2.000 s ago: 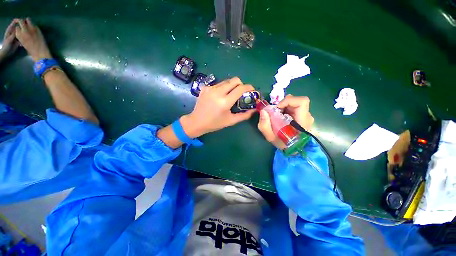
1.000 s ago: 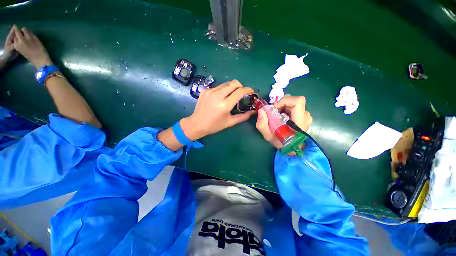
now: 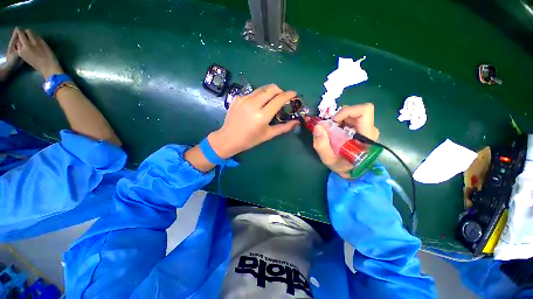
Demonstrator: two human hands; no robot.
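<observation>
My left hand (image 3: 251, 121), bare with a blue wrist strap, holds a small black device housing (image 3: 288, 110) between thumb and fingers. My right hand (image 3: 345, 131) grips a clear syringe (image 3: 346, 147) with red contents and a green cap. The syringe tip points at the right side of the housing; whether it touches cannot be told. A dark cable loops from the cap past the right sleeve. Two more black housings lie on the green bench, one (image 3: 216, 79) farther left and one (image 3: 236, 94) partly behind my left hand.
White tissue (image 3: 346, 76) with a red-stained end, crumpled tissue (image 3: 414, 112), white paper (image 3: 445, 162), a brown card (image 3: 477, 176) and a black controller (image 3: 494, 198) lie right. A small part (image 3: 487, 74) lies far right. A metal post (image 3: 267, 23) stands ahead. Another person's arm (image 3: 82, 111) rests left.
The syringe and my right hand have shifted slightly right and turned. The syringe's rear has swung right, and the cable loop is wider. My left hand still holds the housing, now tilted differently.
</observation>
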